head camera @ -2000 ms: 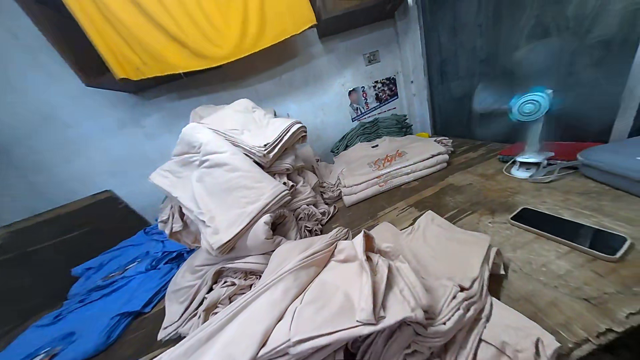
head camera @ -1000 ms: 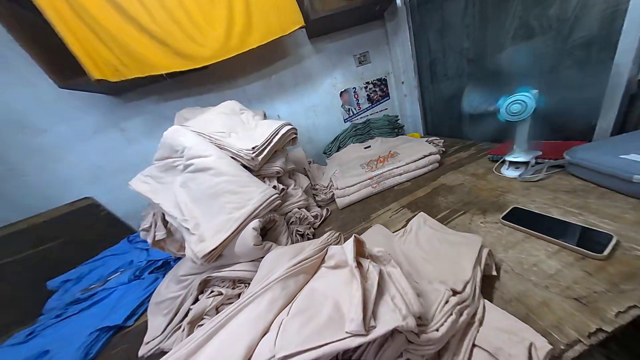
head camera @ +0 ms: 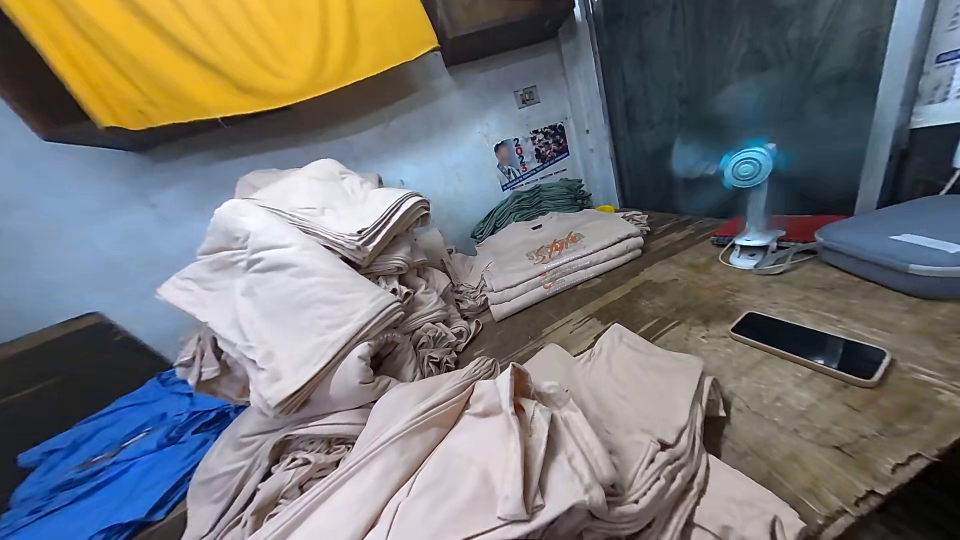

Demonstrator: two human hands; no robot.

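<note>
Neither my left hand nor my right hand shows in the head view. A tall, uneven pile of folded beige cloth (head camera: 300,285) stands left of centre, against the wall side. In front of it, more beige garment pieces (head camera: 480,450) lie heaped and overlapping along the near edge. Behind these, a neat stack of beige T-shirts (head camera: 562,255) bears an orange print on top. A stack of dark green cloth (head camera: 532,206) sits behind the T-shirts. Crumpled blue cloth (head camera: 120,450) lies at the lower left, with a thin metal tool, not clear which, resting on it.
On the worn wooden table (head camera: 810,427) a smartphone (head camera: 810,349) lies at the right. Beyond it stand a small clip fan (head camera: 750,169) with blurred blades, a red folded item (head camera: 810,225) and a grey case (head camera: 892,244). Yellow cloth (head camera: 247,52) hangs from a shelf at upper left.
</note>
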